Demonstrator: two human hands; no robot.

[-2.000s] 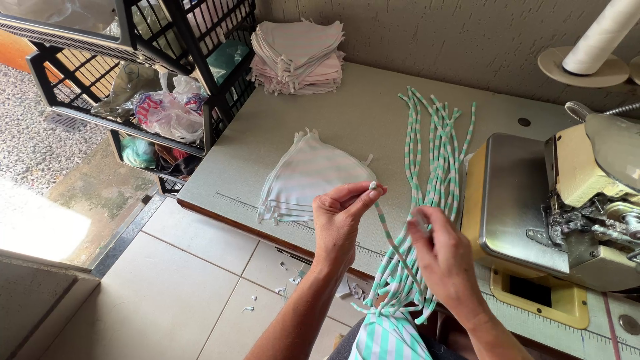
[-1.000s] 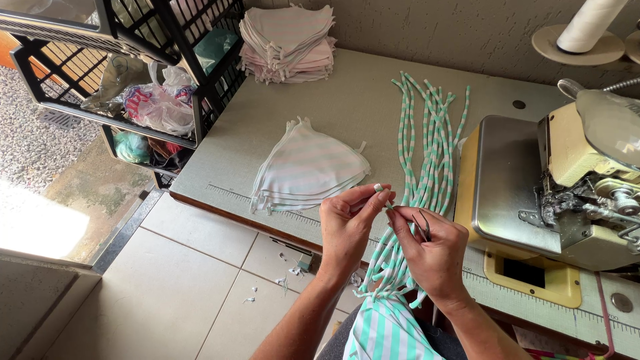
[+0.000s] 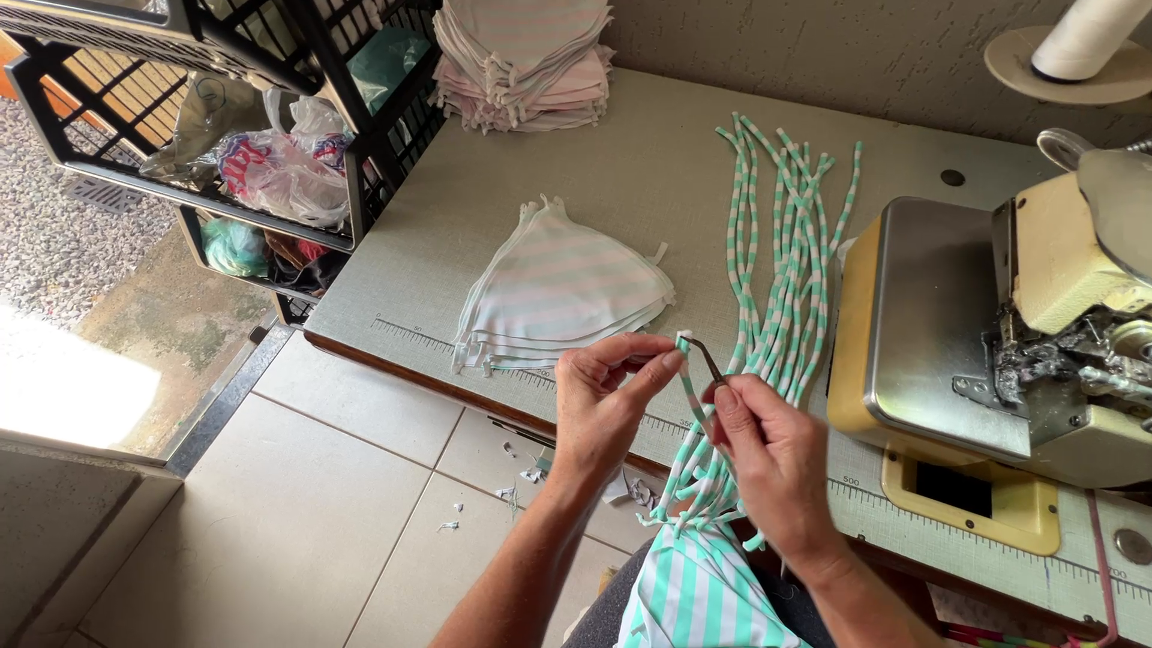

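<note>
My left hand (image 3: 612,382) pinches the end of a green-and-white striped fabric cord (image 3: 691,382) between thumb and fingertips. Dark metal tweezers (image 3: 706,358) are held in my right hand (image 3: 765,441), and their bent tip touches the white end of that cord. Many more striped cords (image 3: 783,270) lie over the table and hang past its front edge. They lead down to green-and-white striped fabric pieces (image 3: 697,589) on my lap. Left of the cords, a stack of pale striped triangular fabric pieces (image 3: 567,279) rests on the table.
An overlock sewing machine (image 3: 945,324) stands at the right, below a white thread cone (image 3: 1084,40). More folded fabric pieces (image 3: 526,63) are piled at the table's back. Black plastic crates (image 3: 207,193) with bags stand at the left. Fabric scraps (image 3: 533,474) lie on the tiled floor.
The tweezers, partly hidden in my right hand one second ago, now point at the cord end. My right hand has shifted slightly away from my left fingertips.
</note>
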